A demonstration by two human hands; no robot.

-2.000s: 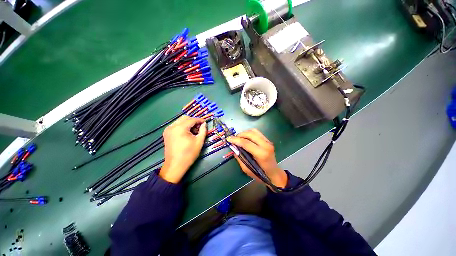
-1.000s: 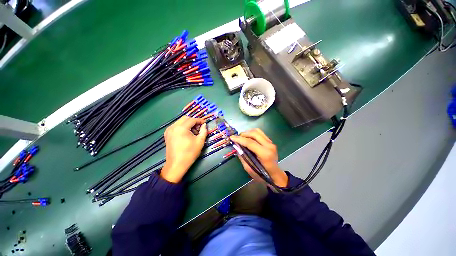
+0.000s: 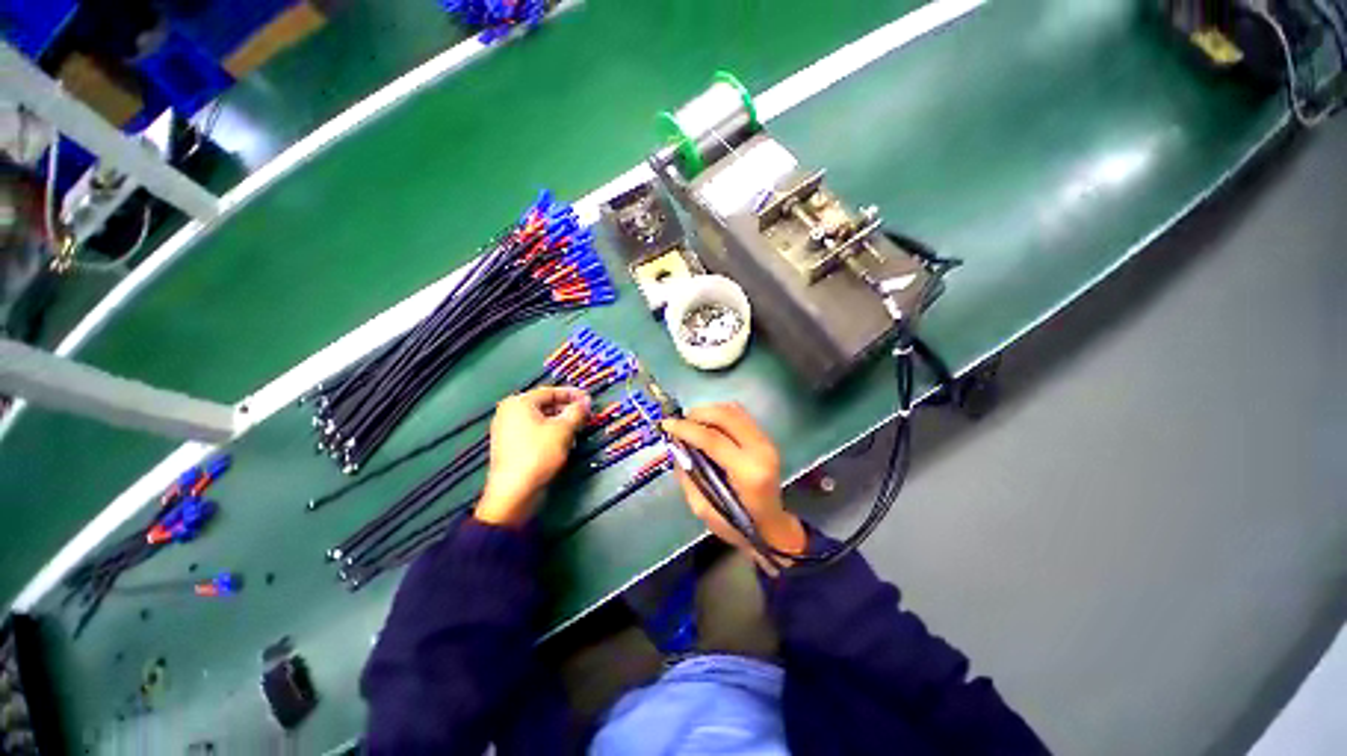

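Black cable leads (image 3: 418, 508) with red sleeves and blue ends lie side by side on the green bench. My left hand (image 3: 532, 440) lies over them, thumb and forefinger pinched at the red and blue end of a lead; the fingers partly hide it. My right hand (image 3: 734, 467) holds black pen-like heated tweezers (image 3: 700, 470), whose metal prongs point up-left at the blue ends, just right of my left fingertips. Whether the prongs touch an end is too small to tell. A larger pile of leads (image 3: 443, 332) lies beyond, up-left.
Beyond my right hand are a white cup (image 3: 709, 322) of silvery bits, a soldering-iron stand (image 3: 643, 222) with yellow sponge, and a grey-brown power unit (image 3: 798, 281) with a green-flanged solder spool (image 3: 712, 118). Tweezer cables loop past the bench edge. Far left are more leads (image 3: 180, 520) and a black block (image 3: 287, 682).
The view has shifted and widened, showing more of the far bench and blue items at top left. My left fingers are less curled over the leads. The tweezers remain in my right hand.
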